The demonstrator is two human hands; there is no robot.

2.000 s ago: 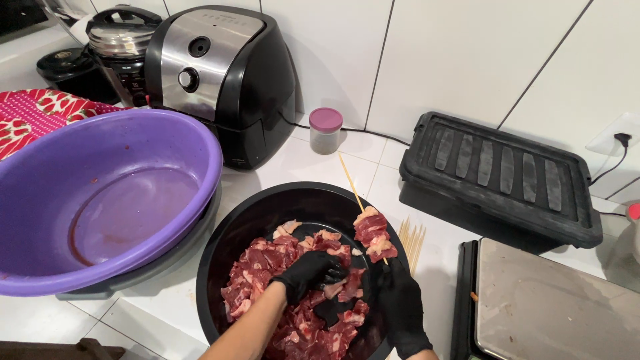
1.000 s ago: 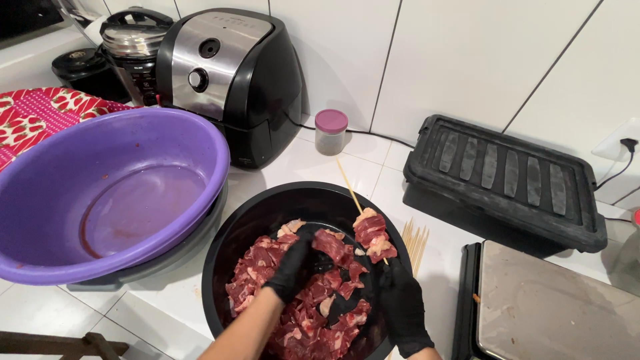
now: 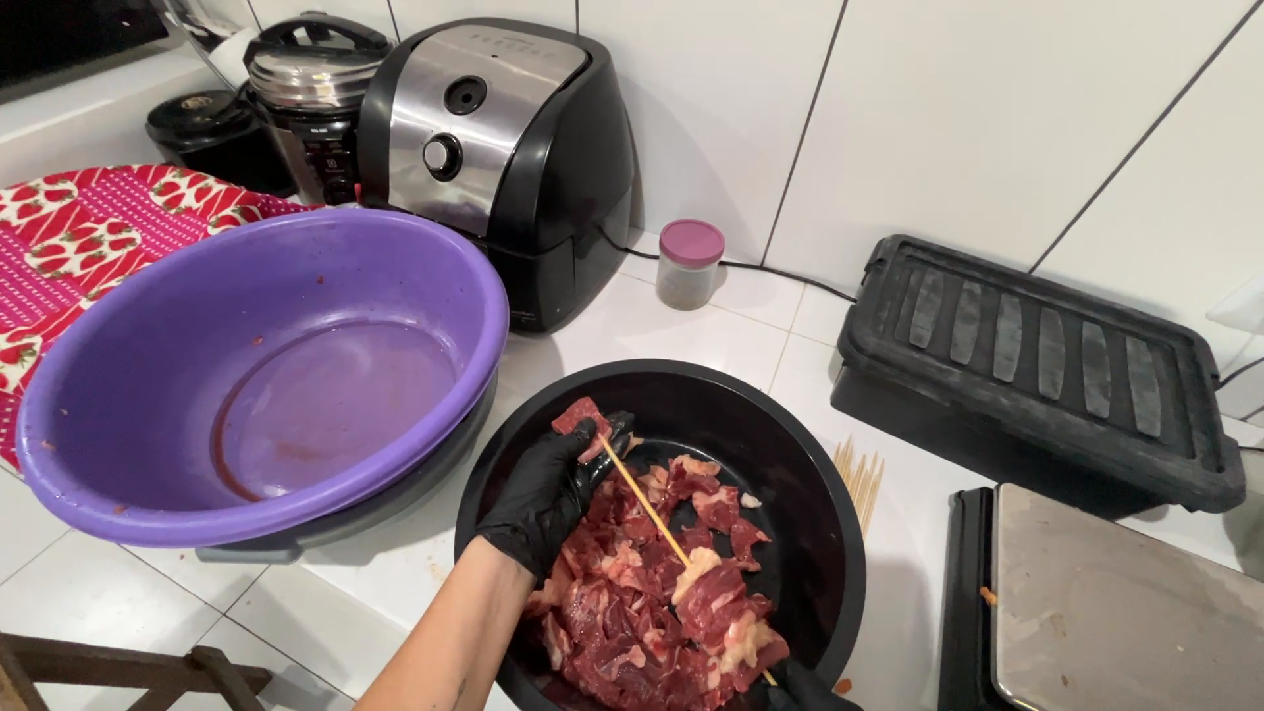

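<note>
A black round pan (image 3: 839, 553) holds many pieces of raw red meat (image 3: 612, 632). Over its left part, my left hand (image 3: 553, 484), in a black glove, grips a piece of raw meat (image 3: 581, 423) at the upper end of a wooden skewer (image 3: 647, 502). Several meat and fat pieces (image 3: 726, 612) are threaded on the skewer's lower part. My right hand (image 3: 805, 691), also gloved in black and mostly cut off by the bottom edge, holds the skewer's lower end. More wooden skewers (image 3: 861, 484) lie just right of the pan.
A purple basin (image 3: 336, 395) stands at left on a grey base, beside a patterned cloth (image 3: 79, 247). Behind are an air fryer (image 3: 513, 158), an electric pressure cooker (image 3: 316, 99) and a lidded jar (image 3: 689, 265). At right are a black lidded box (image 3: 1027, 365) and a steel-topped appliance (image 3: 1126, 602).
My left hand has come up from the meat pile with a piece at the skewer's tip. The skewer, upright before, now slants up to the left, and my right hand has moved lower.
</note>
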